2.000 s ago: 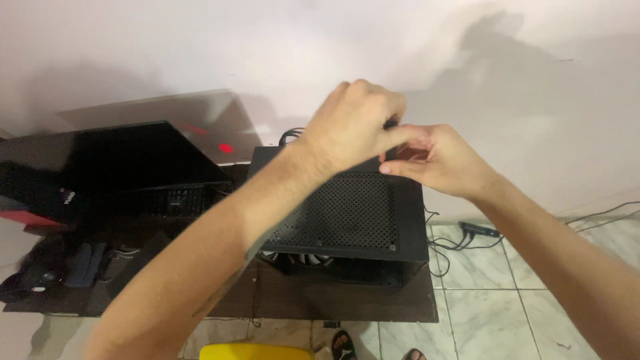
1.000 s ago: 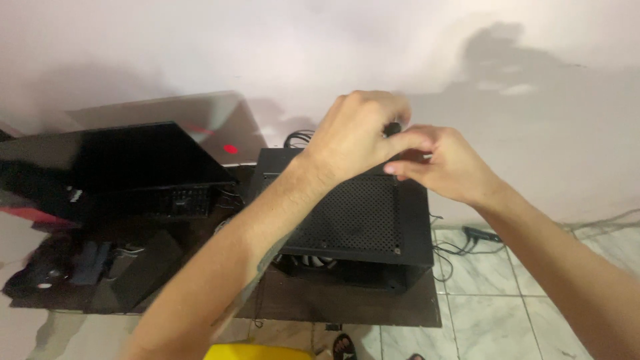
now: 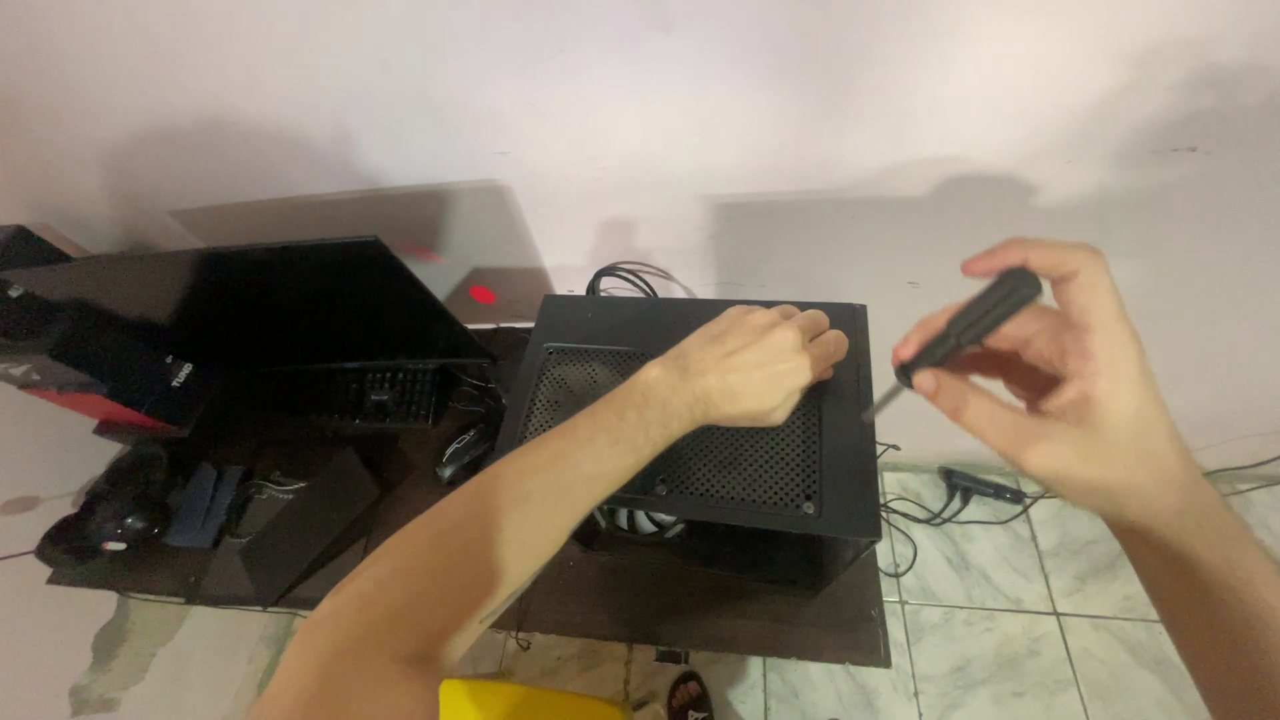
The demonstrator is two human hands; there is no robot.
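A black computer case [image 3: 700,320] stands on a dark wooden desk [image 3: 640,600], its perforated top panel [image 3: 740,470] facing up with screws at the near corners. My left hand [image 3: 765,365] rests over the right part of that panel, fingers curled down; whether they pinch something is hidden. To the right of the case, my right hand [image 3: 1050,380] holds a screwdriver with a black handle [image 3: 975,325], its shaft angled down and left toward the case's right edge. Below the case's near top edge, part of a fan [image 3: 640,520] shows.
Left of the case are a monitor [image 3: 300,310], a keyboard [image 3: 395,395], a mouse [image 3: 462,455], and a black and red box [image 3: 150,385]. Cables [image 3: 625,275] rise behind the case. A power strip [image 3: 980,487] with cords lies on the tiled floor. Something yellow [image 3: 530,700] is at the bottom.
My right hand has moved right, away from the left hand and off the case, with the screwdriver now plainly visible. My left hand has come lower over the top panel.
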